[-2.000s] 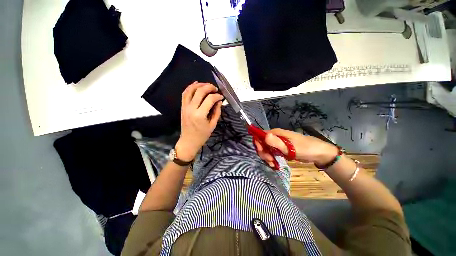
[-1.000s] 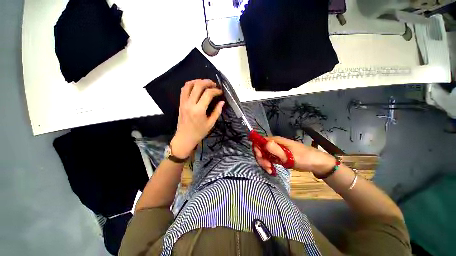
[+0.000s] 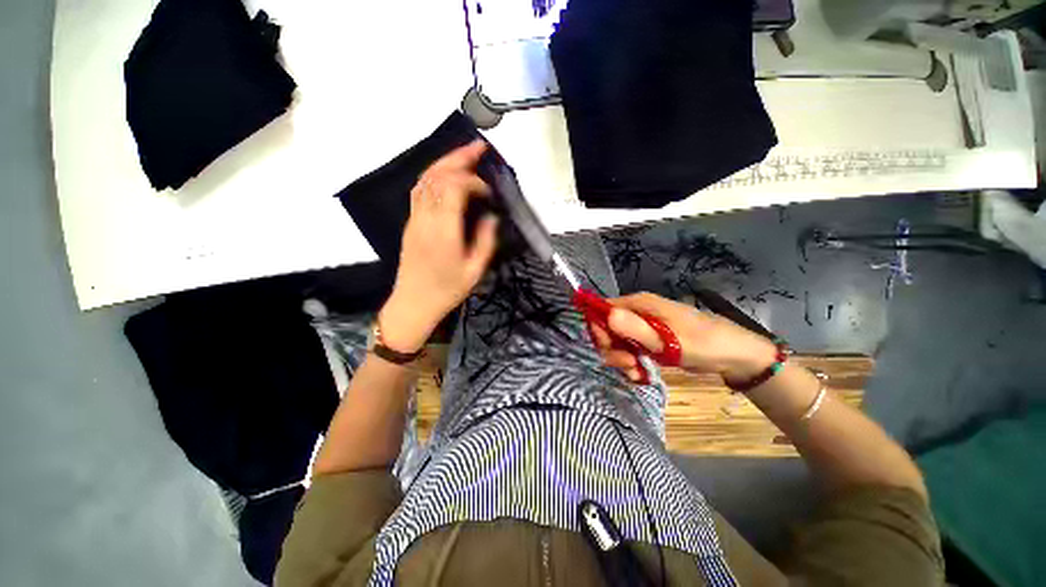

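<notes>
A black fabric piece (image 3: pixel 396 189) lies at the table's front edge, with its near part over the edge. My left hand (image 3: pixel 442 235), slightly blurred, is on the piece and holds it; its fingertips are partly hidden against the black cloth. My right hand (image 3: pixel 654 336) grips the red handles of the shears (image 3: pixel 560 266). The blades point up and left along the piece's right edge and look nearly closed, though they are blurred. Black trimmings (image 3: pixel 505 307) lie on the striped apron (image 3: pixel 516 453) in my lap.
A black stack (image 3: pixel 207 92) sits on the white table (image 3: pixel 356 69) at left, another (image 3: pixel 660 103) at centre right beside the machine plate (image 3: pixel 514 71). A large black fabric pile (image 3: pixel 235 384) is below the table at left. A wooden bench (image 3: pixel 723 419) is beneath me.
My left hand has moved up along the piece towards its top corner. The piece has turned and shifted slightly right. The shears have stayed near its right edge, their blades closer together.
</notes>
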